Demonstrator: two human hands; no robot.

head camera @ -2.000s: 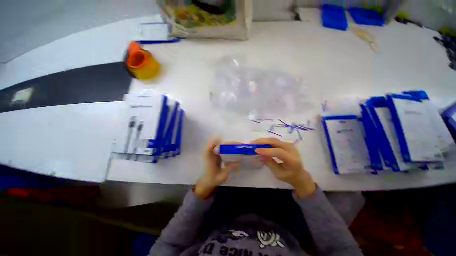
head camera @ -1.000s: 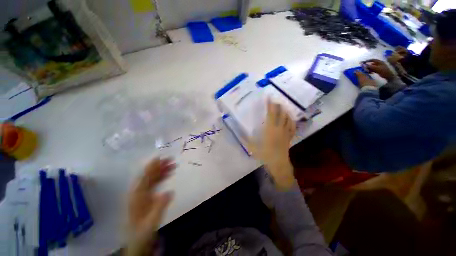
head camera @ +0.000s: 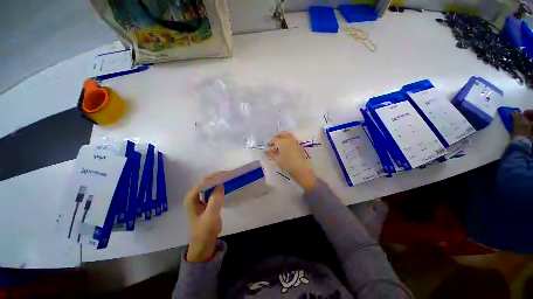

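Observation:
My left hand holds one cable box at its left end, with a blue side facing me, over the table's near part. My right hand is at the small dark strips, its fingertips down and close together; whether they hold a strip I cannot tell. Behind the strips lies a heap of clear plastic pieces.
Boxes with cable pictures lean in a row at left. A fanned pile lies at right, beside a blue-and-white carton. An orange-and-yellow round item, tote bag and black cables lie farther back. Another person's hand shows at right.
The view has turned back left from the right-hand pile. My left hand, empty a second ago, now holds a box. My right hand has left the pile and is at the strips.

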